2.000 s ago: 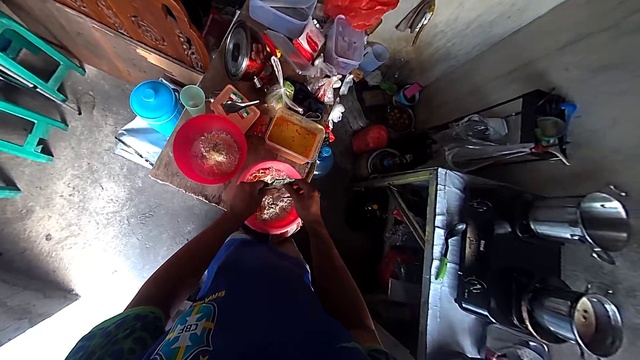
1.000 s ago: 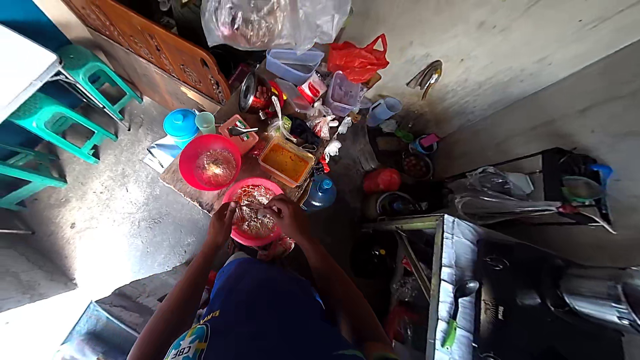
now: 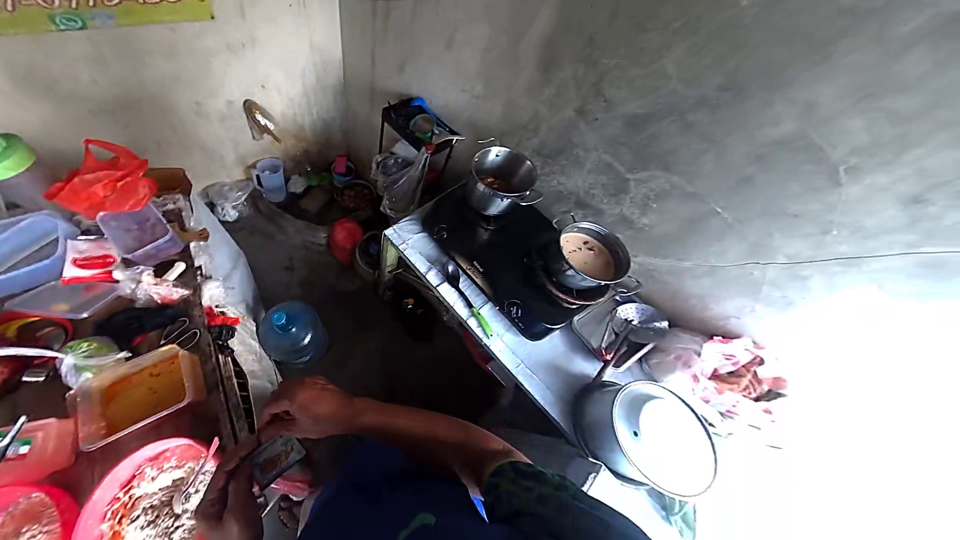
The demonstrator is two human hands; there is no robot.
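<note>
My left hand [image 3: 229, 499] is at the bottom, beside a pink bowl [image 3: 112, 487] of flour-like mix with red bits and a spoon [image 3: 196, 472] in it. A small printed packet [image 3: 277, 459] lies against its fingers, which seem closed on the packet's edge. My right hand [image 3: 307, 409] is bent above the packet, fingertips meeting those of my left hand; whether they pinch the packet is hidden. A second pink bowl [image 3: 37, 510] stands at the lower left corner. Behind the bowls is a clear plastic container [image 3: 139, 397] of orange liquid.
A blue water jug [image 3: 292, 334] stands on the floor right of the cluttered table. Further right, a black stove [image 3: 491, 255] bears a steel pot [image 3: 501, 180] and a pot of brownish liquid [image 3: 589, 259]. A large lidded pot [image 3: 645, 435] sits nearer, with scissors [image 3: 180, 334] on the table.
The view has swung far to the right, toward the stove. My hands, over the pink bowl before, are now at its right side.
</note>
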